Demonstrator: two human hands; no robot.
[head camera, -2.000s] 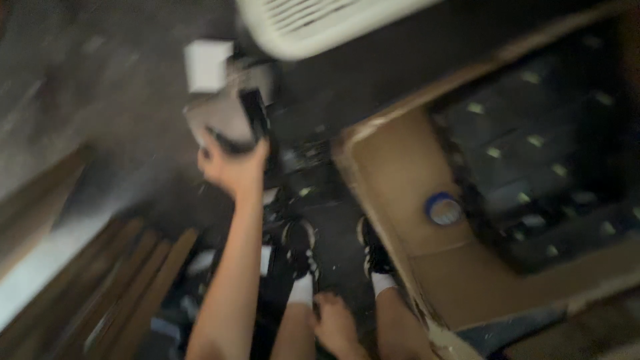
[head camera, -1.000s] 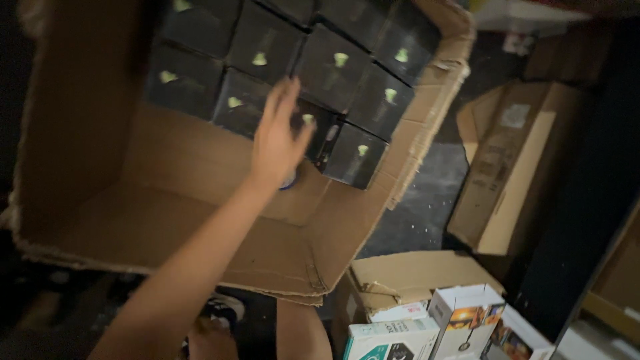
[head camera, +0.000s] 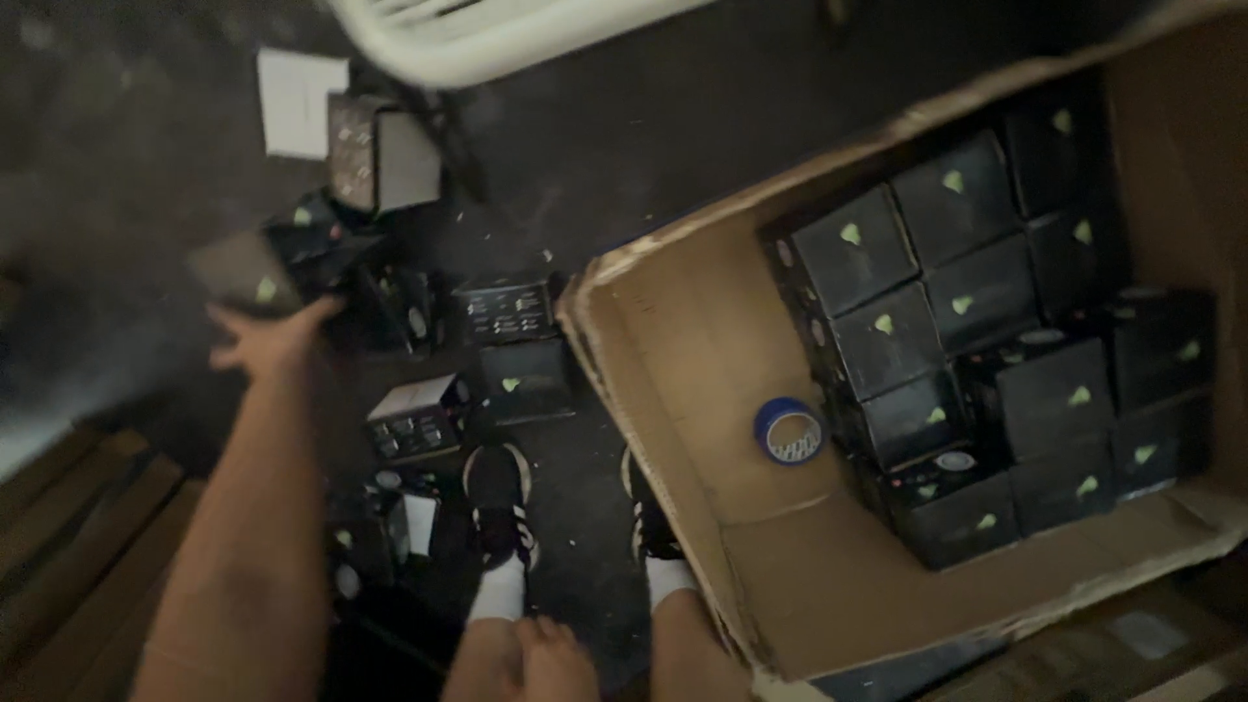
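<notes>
My left hand (head camera: 273, 341) reaches out over the floor at the left, fingers spread. Just beyond its fingertips is a blurred small box (head camera: 244, 273) with a pale green mark, beside other dark boxes (head camera: 317, 239). My right hand (head camera: 556, 658) rests low by my shin, partly cut off by the frame. On the right a large open cardboard carton (head camera: 682, 390) holds rows of black boxes (head camera: 887, 336). A blue roll of tape (head camera: 790, 431) lies inside it, left of the rows. More small boxes (head camera: 526, 375) lie on the floor between the carton and my left arm.
A white plastic rim with slots (head camera: 507, 49) juts in at the top. A white box or sheet (head camera: 302, 102) and an open carton (head camera: 385, 156) lie at upper left. Brown slats or flat cardboard (head camera: 88, 546) fill the lower left. My shoes (head camera: 497, 507) stand beside the large carton.
My left hand was over the black boxes in the carton one second ago and is now out over the floor at the left. The view has swung left.
</notes>
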